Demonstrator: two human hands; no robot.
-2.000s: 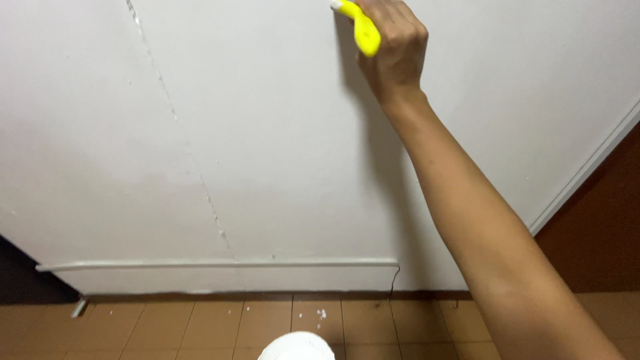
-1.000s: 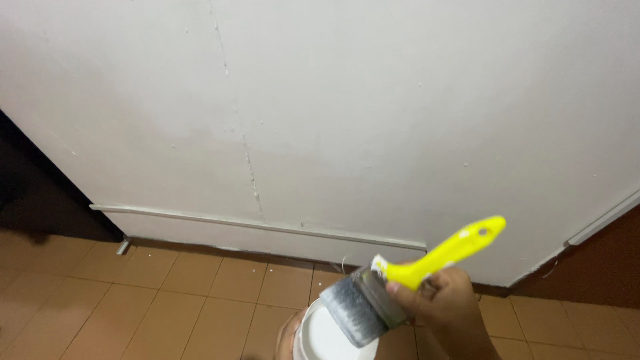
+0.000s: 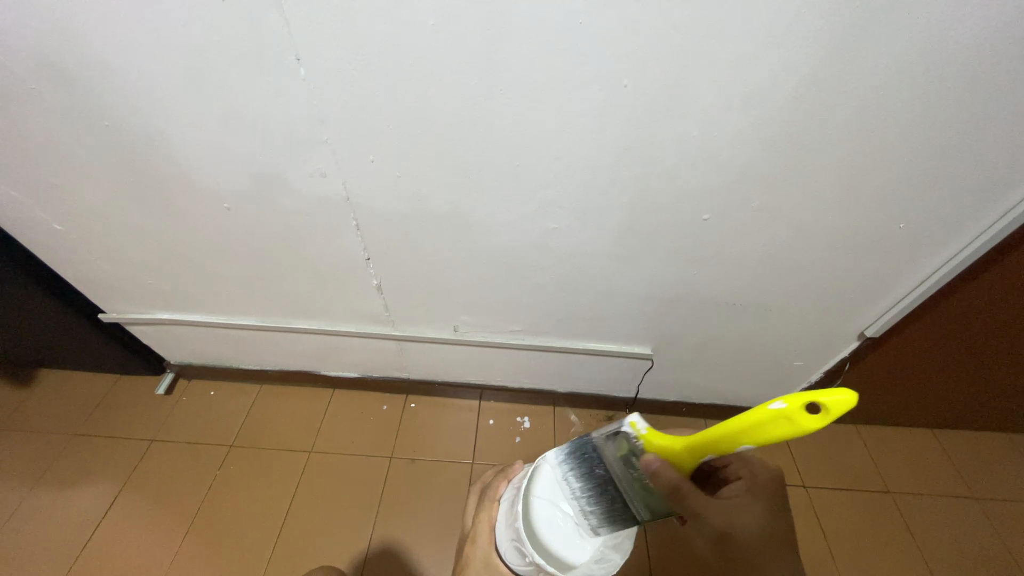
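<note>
My right hand point(image 3: 720, 496) grips a wide paintbrush point(image 3: 624, 476) with a yellow plastic handle, a metal ferrule and dark bristles coated in white. Its bristles lie over the mouth of a white tub point(image 3: 512, 532) of white paint point(image 3: 552, 520), their lower end at the paint. Around the tub's left side wraps my left hand point(image 3: 482, 524), holding it at the bottom of the view. Beyond both hands stands a white wall point(image 3: 512, 192) with a rough vertical crack point(image 3: 366, 256).
A white trunking strip point(image 3: 384, 334) runs low along the wall, a thin dark cable point(image 3: 640, 384) hanging at its right end. White specks dot the brown tiled floor point(image 3: 352, 424). Dark panel at left point(image 3: 64, 320); brown panel at right point(image 3: 952, 352), edged by another strip point(image 3: 944, 276).
My right hand has come down from the wall with the brush to the tub. My left hand, out of view two seconds ago, now shows at the tub's side.
</note>
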